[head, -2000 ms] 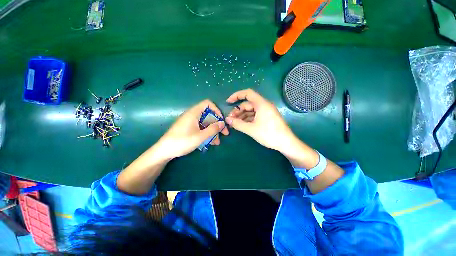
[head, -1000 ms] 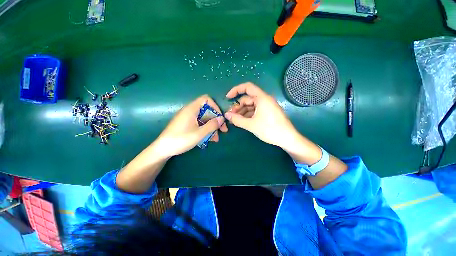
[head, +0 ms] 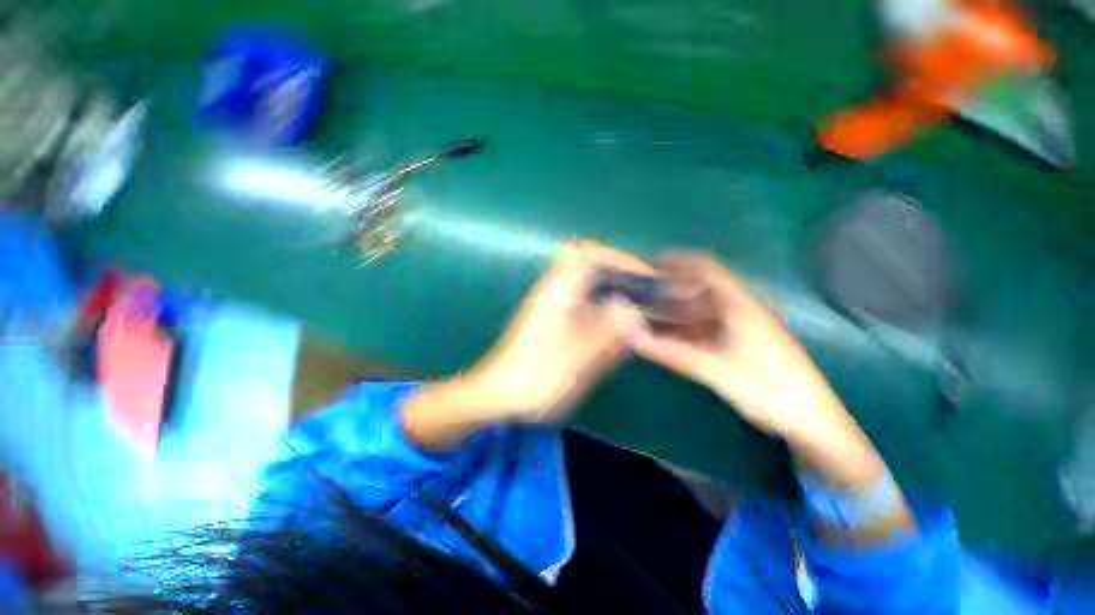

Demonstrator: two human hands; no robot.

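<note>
The picture is badly blurred. My left hand (head: 558, 330) is near the middle of the green mat and holds a small dark board (head: 627, 286) between thumb and fingers. My right hand (head: 733, 348) meets it from the right, its fingers curled at the board's right end. Whether my right fingers grip the board or a small part cannot be made out. A blurred pile of small parts with gold tails (head: 381, 222) lies to the left.
A blue bin (head: 262, 90) stands at the back left, a black cap (head: 462, 148) beside the pile. An orange screwdriver (head: 883, 126) is at the back right, above a grey perforated disc (head: 886, 258). A dark pen (head: 952, 382) lies at right. Red crates (head: 135, 360) are at lower left.
The view has swung and blurred, so the bench appears tilted and more floor shows at left. My right fingers have come closer around the board in my left hand.
</note>
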